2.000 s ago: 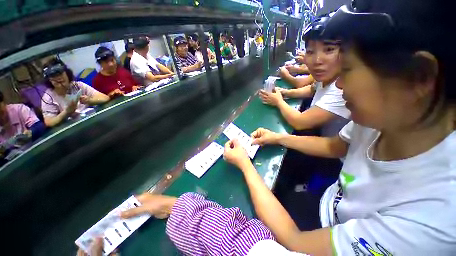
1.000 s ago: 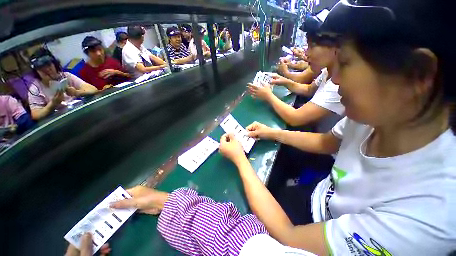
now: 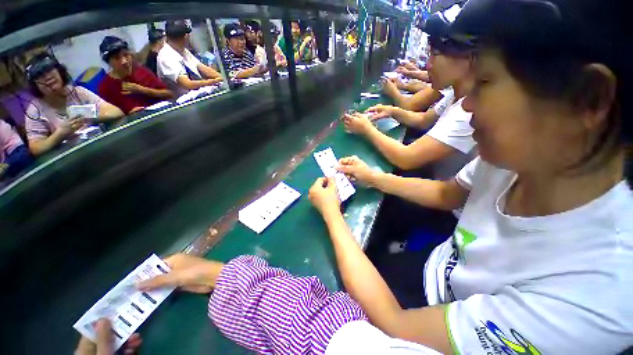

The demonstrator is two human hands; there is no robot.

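Note:
A white printed sheet (image 3: 123,303) with a row of short black marks is held tilted at the lower left, above the bench edge. My right hand (image 3: 182,273), below a purple-and-white striped oversleeve, grips its upper right end with the thumb on the printed face. My left hand (image 3: 105,341) grips its lower left end and is partly cut off by the bottom edge of the picture. Whether the sheet is single or several cannot be told.
A pile of white sheets (image 3: 269,207) lies on the green worktop (image 3: 305,244). The right-hand neighbour (image 3: 555,229) holds a printed sheet (image 3: 334,175), one bare arm close beyond my right sleeve. A dark channel (image 3: 173,187) runs along the left, with people seated beyond it.
My hands and the held sheet have shifted left and slightly up in the picture. The view has turned a little, and the pile also shows further left. My grip looks the same.

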